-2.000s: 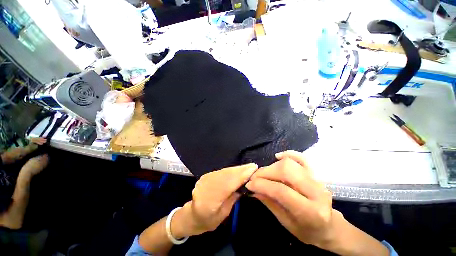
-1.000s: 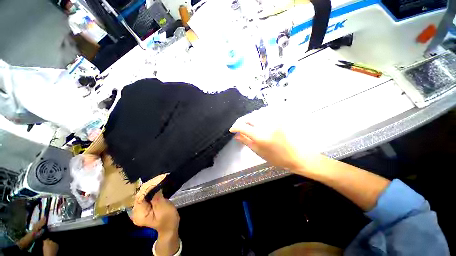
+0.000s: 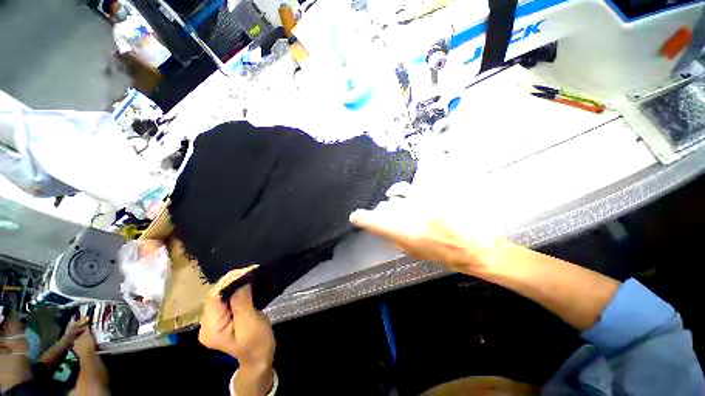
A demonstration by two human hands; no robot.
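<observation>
A black garment panel (image 3: 270,186) lies on the white sewing table, its right end close to the needle area (image 3: 421,120) of the sewing machine. My left hand (image 3: 238,321) pinches the panel's near left edge between thumb and fingers at the table's front edge. My right hand (image 3: 421,232) lies at the panel's near right edge, fingers pointing left; its fingertips touch the cloth and are washed out by glare, so whether they grip it is unclear.
Thread snips (image 3: 568,99) lie right of the needle. A black strap (image 3: 497,35) hangs over the machine body. A clear plastic bag (image 3: 144,277) and cardboard (image 3: 182,290) are at the left end, beside a grey round-grilled device (image 3: 89,267). Other people show at upper left and lower left.
Compared with two seconds ago, my hands have moved apart from their meeting point; the left now holds the panel's left edge. The view has turned. Over the last second little has changed.
</observation>
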